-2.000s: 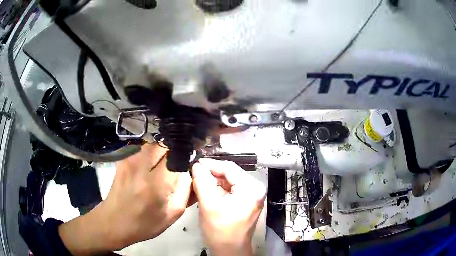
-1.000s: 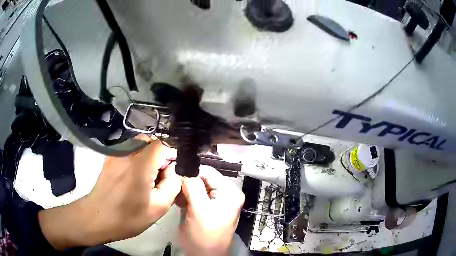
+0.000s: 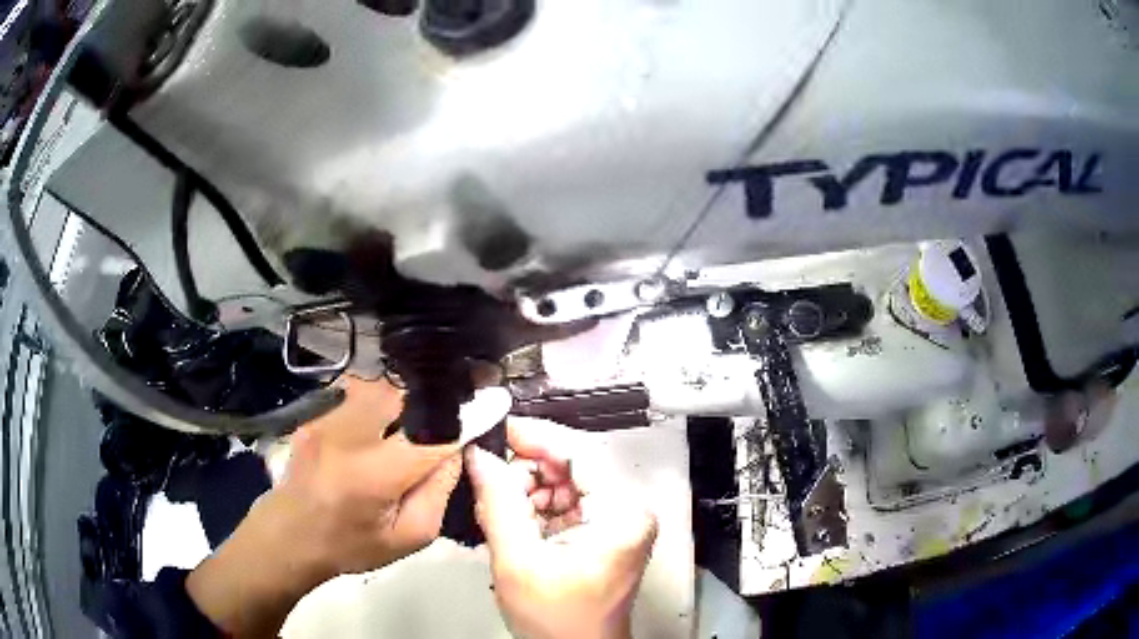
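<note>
My left hand (image 3: 356, 481) is beside the dark needle bar area (image 3: 431, 362), its fingertips at a small black piece. My right hand (image 3: 562, 537) pinches the same black piece (image 3: 490, 442) between thumb and finger. A small white rounded surface (image 3: 485, 412) shows at the top of the piece, between the fingertips; I cannot tell what it is. The needle tip and presser foot are hidden behind the dark blurred parts. More black material (image 3: 462, 506) shows between the hands.
The off-white sewing machine head (image 3: 600, 125) spans the top. A wire guard (image 3: 319, 340) is left of the needle area. A heap of black strips (image 3: 200, 362) lies at left. The exposed bed mechanism (image 3: 787, 424) and a white bottle with yellow label (image 3: 943, 285) are at right.
The view has shifted. The white rounded surface now shows between the fingertips. The black piece is tilted up in the fingers, and my right hand sits slightly lower relative to the needle area.
</note>
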